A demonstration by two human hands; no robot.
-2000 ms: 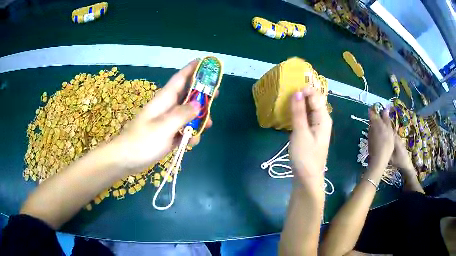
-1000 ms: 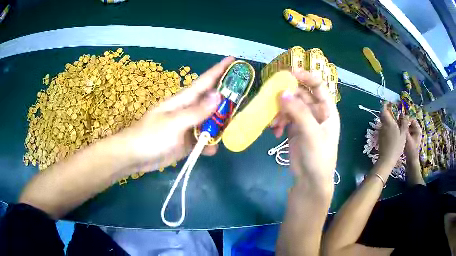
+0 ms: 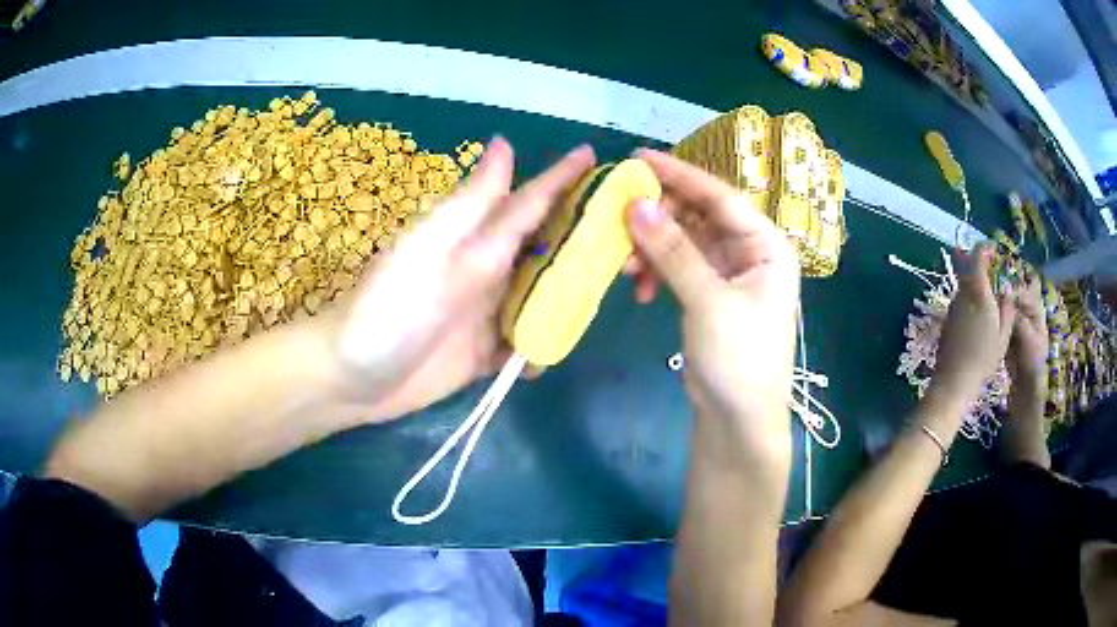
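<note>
My left hand [image 3: 423, 288] holds the half-built unit [image 3: 539, 263] from the left, its edge and a bit of blue showing. My right hand [image 3: 723, 270] holds a plain yellow back cover [image 3: 586, 276] by its upper end. The cover lies over the unit's open face, with a dark gap along the left side; whether it is seated cannot be told. The circuit board is hidden. A white wrist strap [image 3: 459, 447] hangs in a loop from the unit's lower end.
A loose pile of small yellow tabs [image 3: 233, 233] lies left. Stacked covers [image 3: 802, 196] stand right, with white cords [image 3: 815, 410] below. Units [image 3: 808, 61] sit on the belt beyond the pale strip [image 3: 368, 61]. Another person's hands [image 3: 980, 331] work at the far right beside more cords and units.
My right hand has brought a cover from the stack onto the open unit, hiding the board and wires. The view has shifted, so stack and belt units appear further right.
</note>
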